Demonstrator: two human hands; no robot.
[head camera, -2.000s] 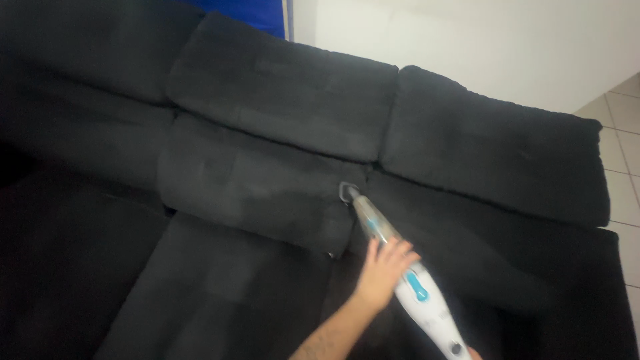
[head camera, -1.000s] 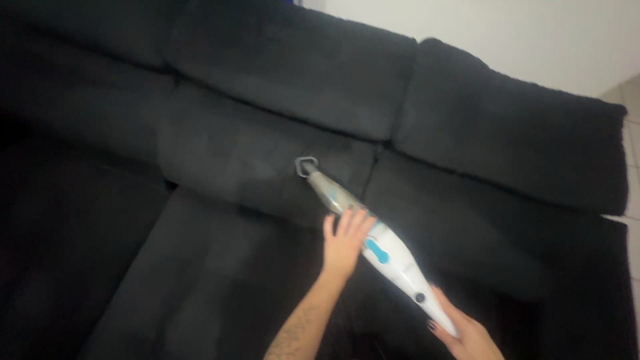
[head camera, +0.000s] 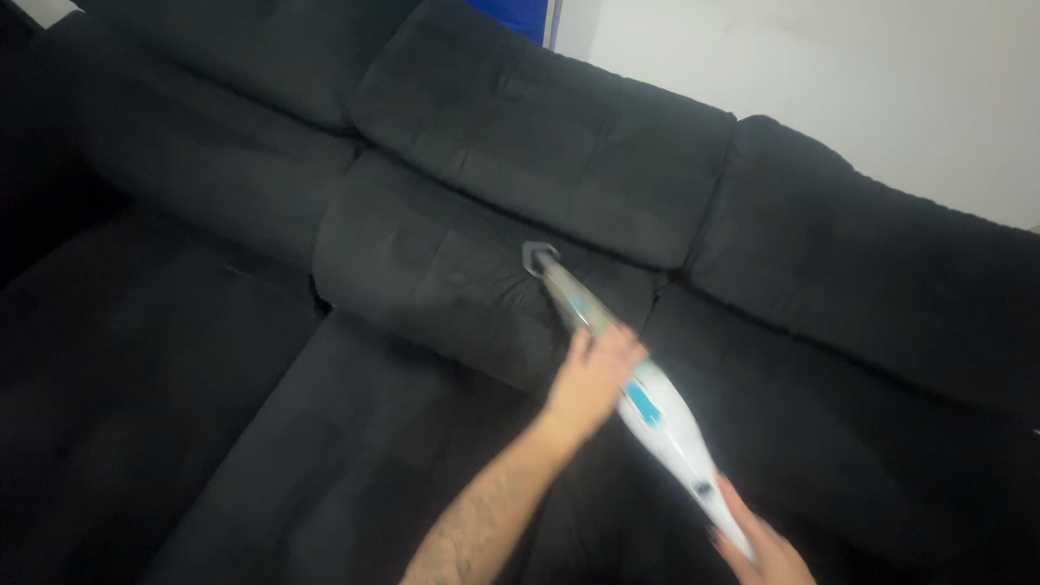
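Note:
A white handheld vacuum cleaner (head camera: 670, 422) with a blue button and a translucent grey front slants across the middle of the view. Its small open-framed nozzle (head camera: 539, 258) lies against the lower back cushion (head camera: 406, 252) of a black fabric sofa. My left hand (head camera: 597, 374) grips the body just behind the translucent part. At the rear end, my right hand (head camera: 760, 536) is closed around the narrow handle.
Upper back cushions (head camera: 544, 130) run along the sofa's top, with wide seat cushions (head camera: 325, 455) below. Behind the sofa are a pale wall (head camera: 812, 97) and a blue panel or cloth (head camera: 516, 16).
Over the last second the nozzle has moved right along the lower back cushion, nearer the seam between cushions. Both hands keep their hold. The view has shifted.

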